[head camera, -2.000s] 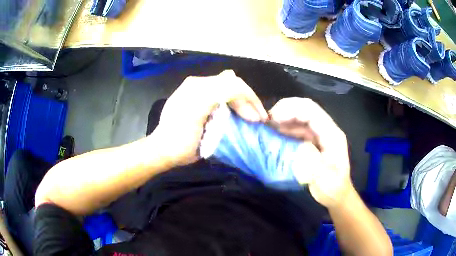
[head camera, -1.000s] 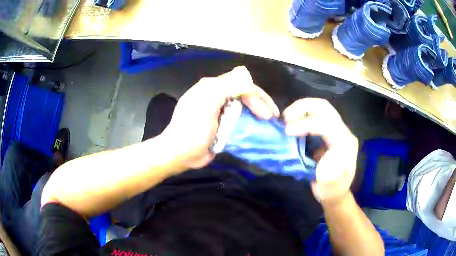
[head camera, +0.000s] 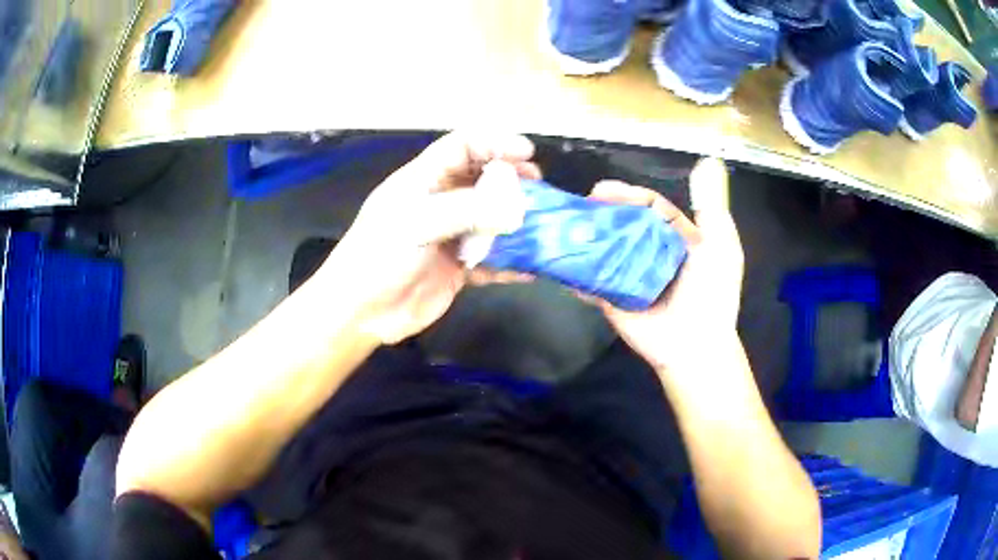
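A blue shell (head camera: 591, 243) lies level between my hands above my lap, with a white rim at its left end. My left hand (head camera: 421, 235) holds that end, its thumb on top near the rim and its fingers partly hidden. My right hand (head camera: 689, 263) holds the other end from below, thumb raised beside the shell. Shells with white rims stand on the bench at the upper right, one at the front (head camera: 717, 49). Another blue shell (head camera: 186, 38) lies on the bench at the upper left.
The tan bench edge (head camera: 361, 115) curves across the top. A clear panel (head camera: 66, 98) is at the upper left. Stacked blue trays (head camera: 68, 317) stand at left, a blue stool (head camera: 832, 345) at right, and a blue crate (head camera: 875, 509) at lower right. Parts of neighbouring people show on both sides.
My hands and the shell have moved up and slightly left. My right thumb has lifted off the shell's far end, and my right palm is now turned up under it. The bench view has shifted left.
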